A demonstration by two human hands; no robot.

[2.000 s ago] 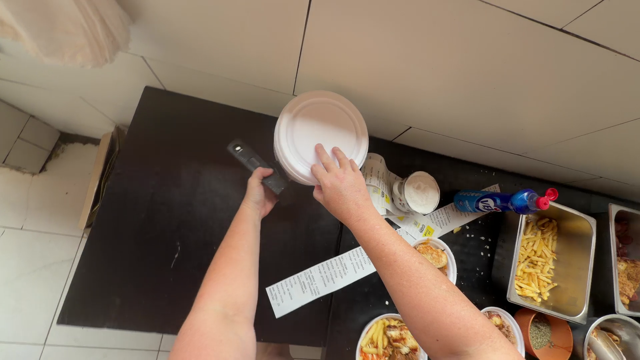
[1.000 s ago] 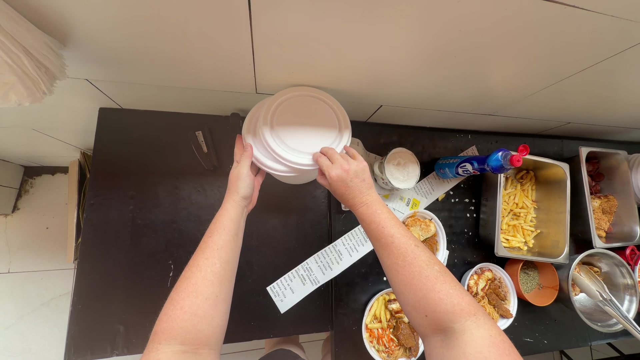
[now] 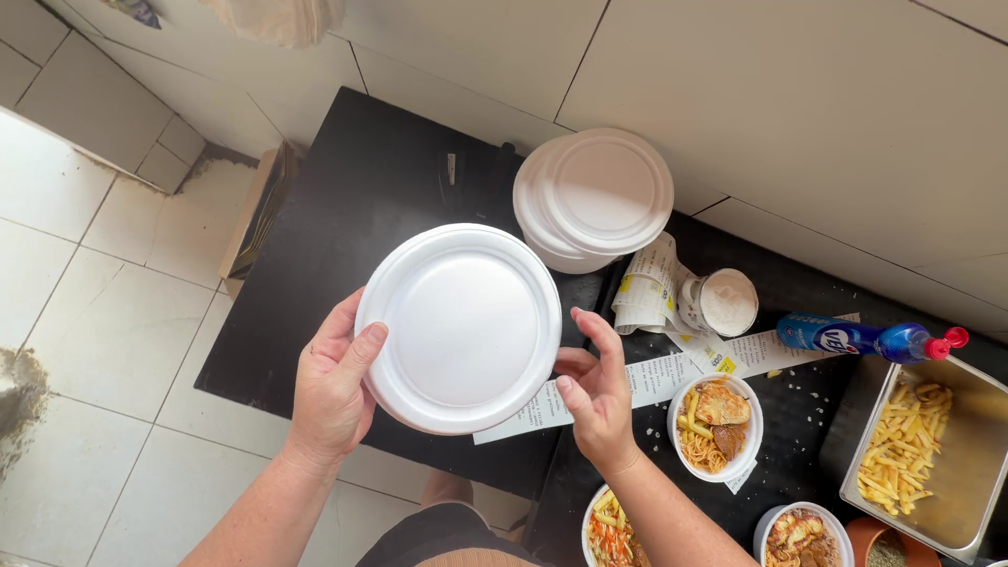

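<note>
My left hand [image 3: 335, 378] grips the left edge of a round white foam lid [image 3: 465, 327], thumb on top; whether it is one lid or a few together I cannot tell. Just off the lid's right edge is my right hand [image 3: 594, 386], fingers apart and slightly curled, holding nothing. Behind them, near the wall, stands a stack of white foam lids [image 3: 606, 189] on the black table. A white bowl of fries, noodles and meat [image 3: 717, 425] sits to the right, and another filled bowl [image 3: 610, 528] is partly hidden by my right forearm.
Printed paper strips [image 3: 669, 378] run under a cup of white powder [image 3: 726, 303]. A blue detergent bottle [image 3: 850, 339] lies beside a steel pan [image 3: 969, 472] of fries. At the lower right are another food bowl [image 3: 803, 539] and a brown pot [image 3: 886, 543]. Tiled wall borders the table [image 3: 339, 236].
Both hands have moved from the stack by the wall toward my body, with a white lid now in my left hand. The stack stands released behind them. The view has turned.
</note>
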